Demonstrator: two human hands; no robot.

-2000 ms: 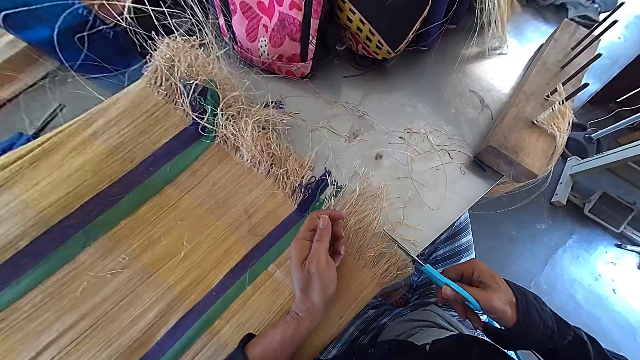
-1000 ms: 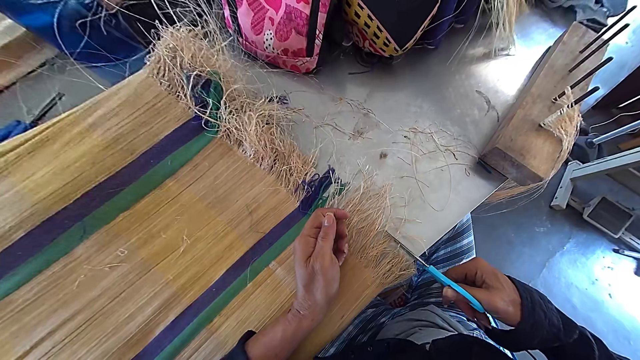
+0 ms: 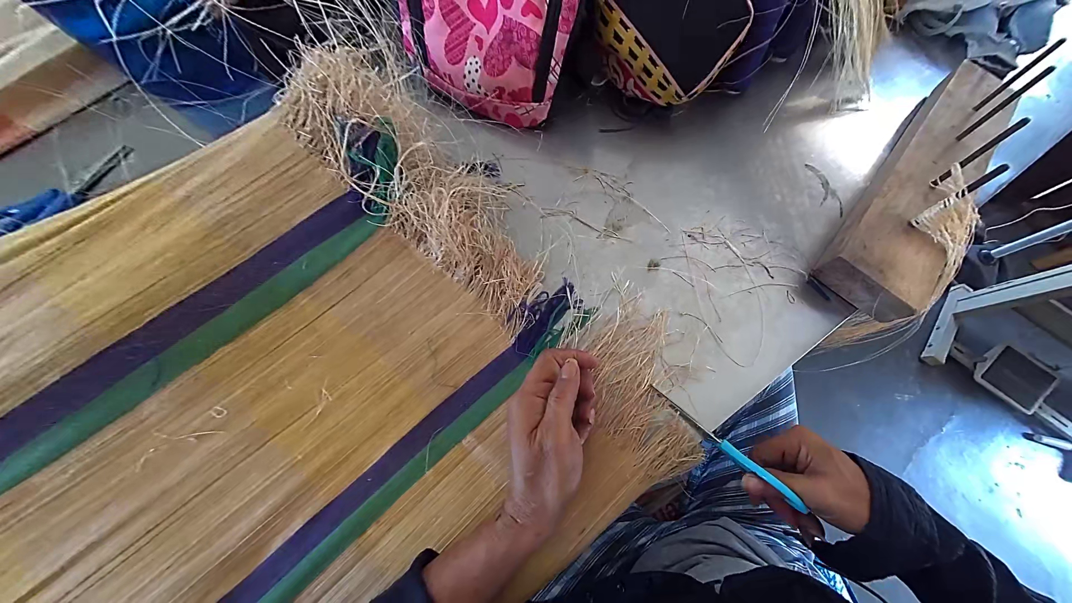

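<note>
A woven fibre textile (image 3: 276, 394) in straw tones with purple and green stripes spreads over the left and middle of the view. Along its right end runs a frayed fringe (image 3: 469, 226) of pale fibres, with purple and green tufts. My left hand (image 3: 548, 435) is over the textile beside the lower purple-green tuft, thumb and fingertips pinched together; whether a fibre is between them is too small to tell. My right hand (image 3: 808, 477) holds scissors (image 3: 754, 469) with light blue handles, their blades pointing up and left at the right edge of the fringe.
Loose fibre clippings (image 3: 720, 260) lie on the grey tabletop (image 3: 620, 193). A pink heart-patterned bag (image 3: 494, 59) and a dark bag with yellow trim (image 3: 670, 50) stand at the back. To the right is a wooden block with dark pegs (image 3: 904, 193); metal framework (image 3: 997, 301) stands beyond it.
</note>
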